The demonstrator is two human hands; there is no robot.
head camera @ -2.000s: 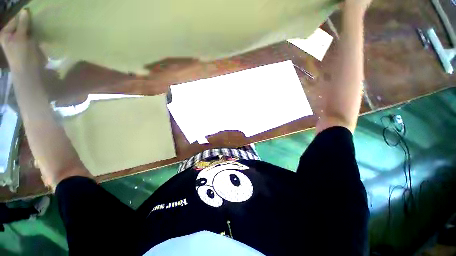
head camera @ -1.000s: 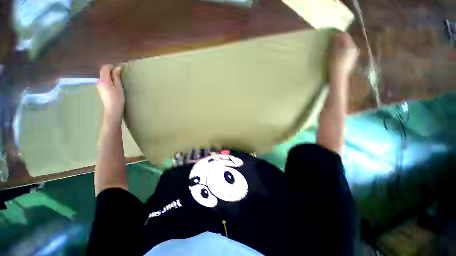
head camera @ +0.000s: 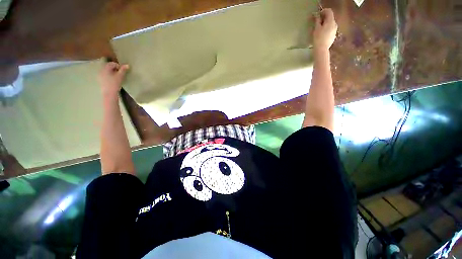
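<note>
A khaki cloth panel lies over the white paper sheet, with folds near its middle and front edge. The sheet's front strip shows below the cloth. My left hand pinches the cloth's left edge. My right hand holds its right edge near the back corner. Another khaki panel lies to the left, with a white edge at its back.
The brown wooden table has a pale seam line at right. A small white corner shows at the top edge. Cables hang over the green floor beyond the table's front edge.
The khaki cloth has come down from the air, first hanging towards my body, and now lies over the white sheet. Both hands have moved inward and still hold its edges.
</note>
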